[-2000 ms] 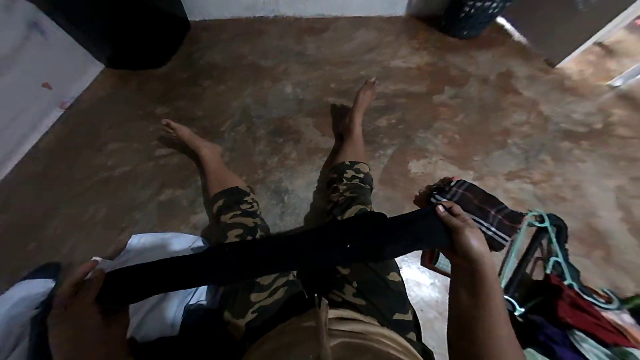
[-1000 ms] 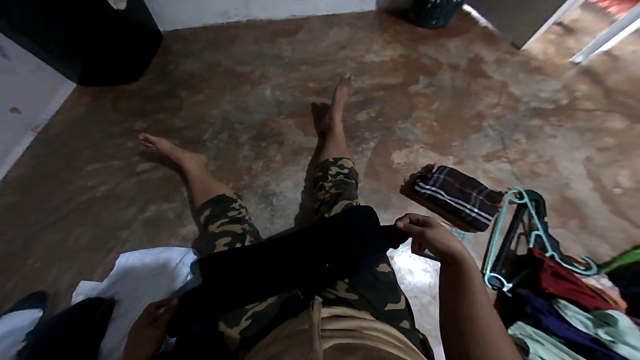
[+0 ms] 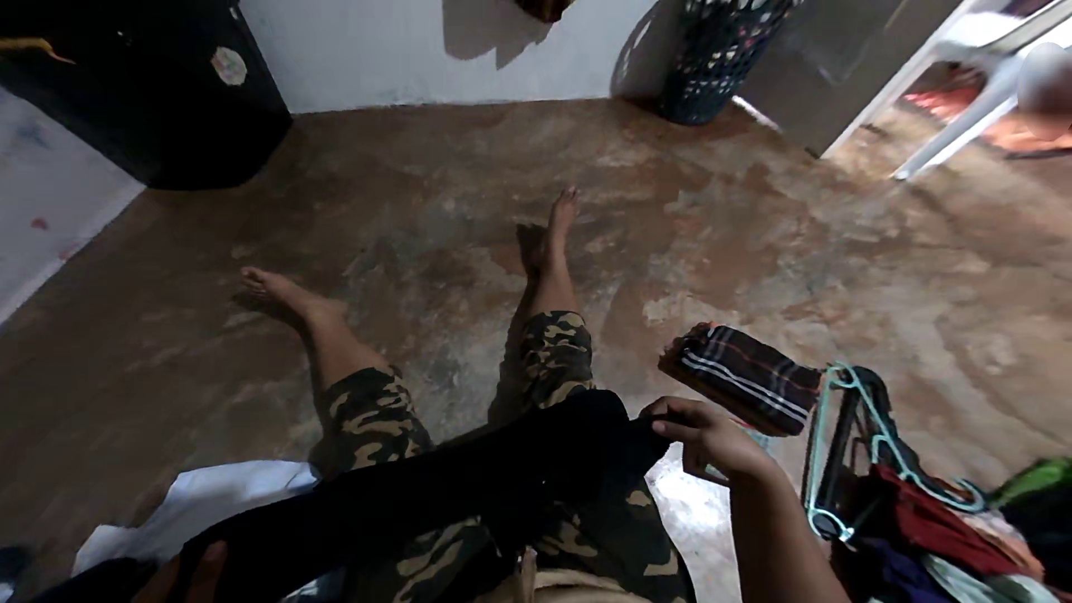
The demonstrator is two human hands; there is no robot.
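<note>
A long black garment (image 3: 435,477) lies across my lap, over camouflage trousers (image 3: 557,356). Its right end is pinched between the thumb and fingers of my right hand (image 3: 703,431). At the lower left edge, my left hand (image 3: 188,578) is dark and partly cut off, with its fingers on the garment's left end. A folded dark plaid cloth (image 3: 749,373) rests on the floor beyond my right hand. Teal plastic hangers (image 3: 888,435) and black ones lie beside it, by a pile of clothes (image 3: 946,519). White cloth (image 3: 209,502) lies at my left.
My bare legs stretch over the concrete floor (image 3: 435,209). A black cabinet or box (image 3: 184,100) stands at the back left. At the back wall is a dark perforated basket (image 3: 712,59). A white plastic chair (image 3: 971,117) and part of a person show at the upper right.
The black garment was stretched in a straight band between both hands two seconds ago; now it lies lower and looser over my lap. The view has shifted, showing more of the back wall.
</note>
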